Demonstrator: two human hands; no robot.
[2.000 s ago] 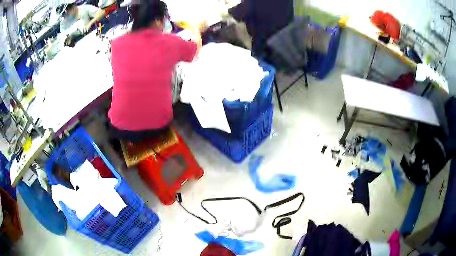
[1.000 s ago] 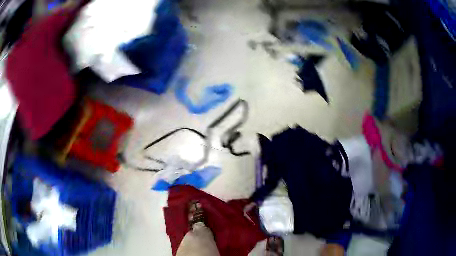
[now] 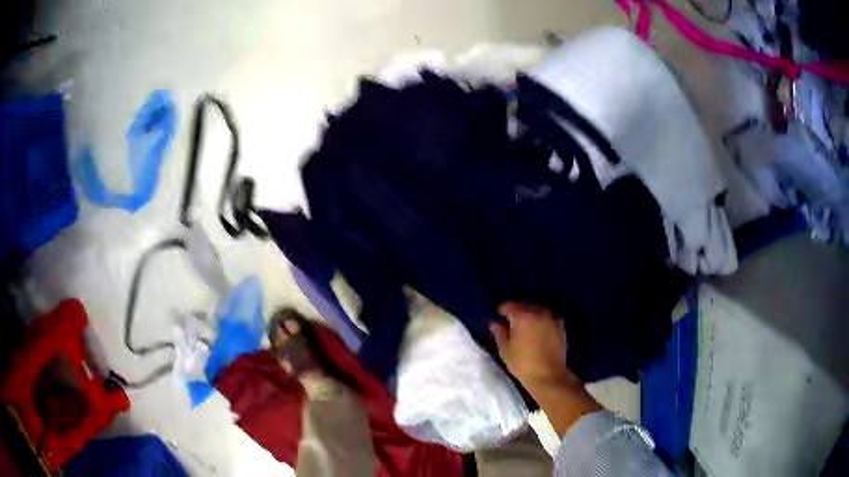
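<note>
A large heap of dark navy cloth point(image 3: 437, 186) fills the middle of the head view, with jagged edges and folds. My right hand point(image 3: 532, 343) comes in from the lower right, in a grey sleeve with a pale band at the wrist. Its fingers are curled on the heap's lower edge and grip the cloth; the fingertips are partly hidden in the folds. A white, plastic-looking bundle point(image 3: 456, 387) lies just left of the hand. White cloth point(image 3: 633, 112) lies along the heap's upper right. My left hand is out of view.
Dark red cloth point(image 3: 265, 401) lies on the floor under my foot. A red stool point(image 3: 98, 373) and blue crate point(image 3: 37, 177) stand at left. Black strap point(image 3: 195, 158) and blue scraps point(image 3: 144, 149) lie on the floor. A pale printed panel point(image 3: 763, 373) is at right, magenta strips point(image 3: 726, 47) above.
The view has swung down and closer to the navy heap, away from the seated person in pink-red. My right hand now shows on the navy cloth.
</note>
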